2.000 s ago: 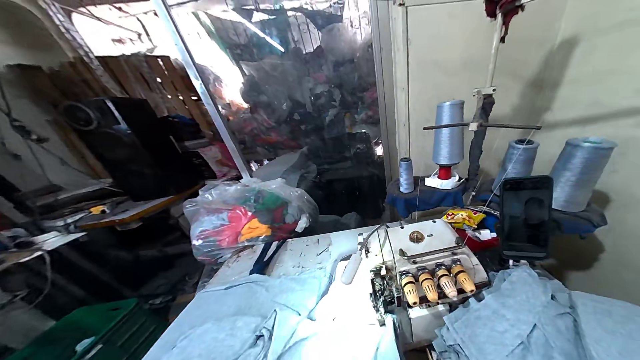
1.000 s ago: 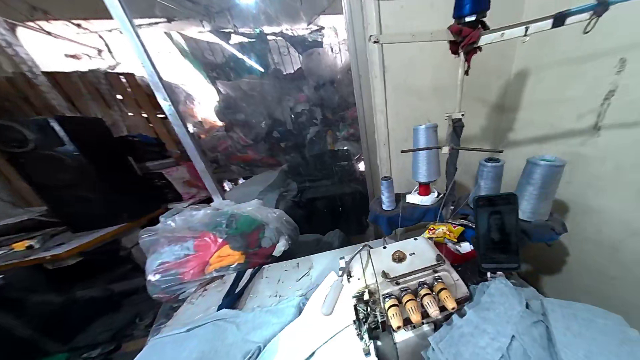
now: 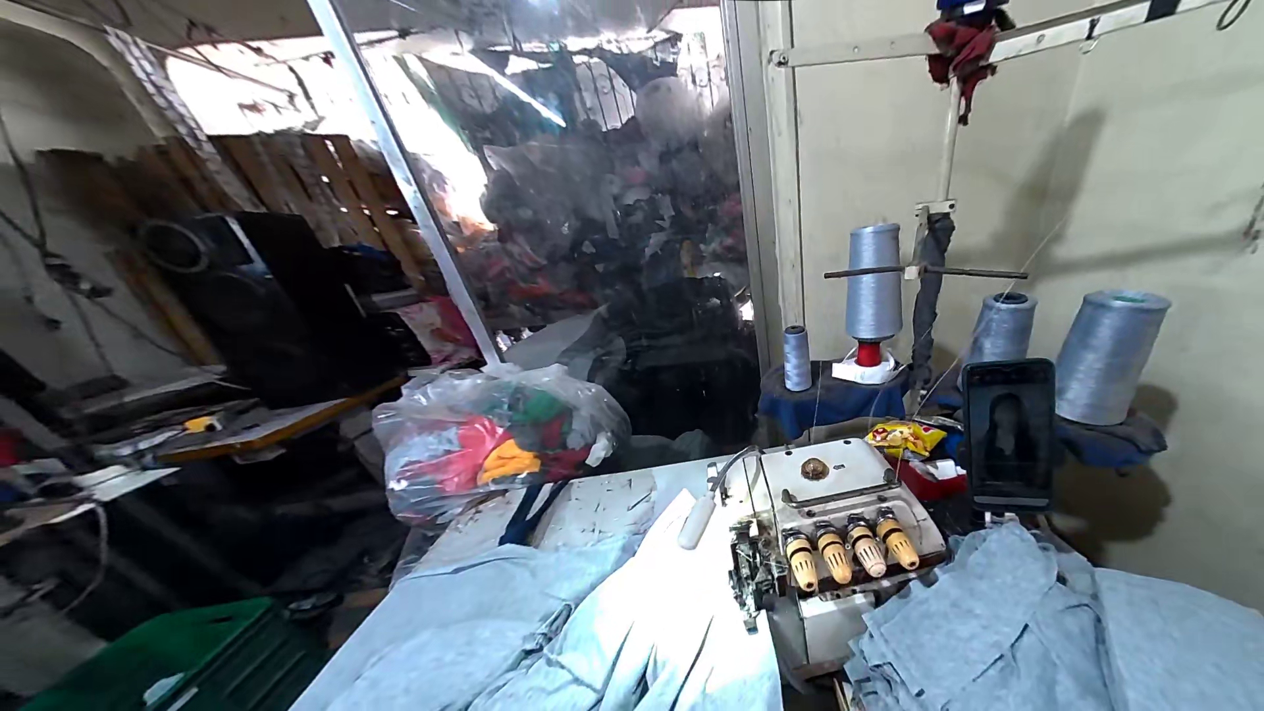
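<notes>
Neither of my hands shows in the head view. A white overlock sewing machine [image 3: 839, 494] with several yellowish tension dials [image 3: 832, 553] stands on the worktable. Light blue fabric [image 3: 592, 632] spreads over the table to the left of the machine and reaches its needle side. More pieces of light blue fabric [image 3: 997, 612] lie heaped at the right. Large cones of light blue thread [image 3: 875, 286] stand behind the machine, beside a smaller spool [image 3: 796, 357]. A phone [image 3: 1008, 434] is upright just right of the machine.
A clear plastic bag of coloured cloth scraps [image 3: 504, 444] rests at the table's back left. A green plastic crate [image 3: 188, 662] is at the lower left, and a black loudspeaker [image 3: 267, 296] stands farther back. A yellow packet [image 3: 906, 437] lies behind the machine. A glass partition rises behind the table.
The view swung right and then back left. Nothing on the table has plainly moved.
</notes>
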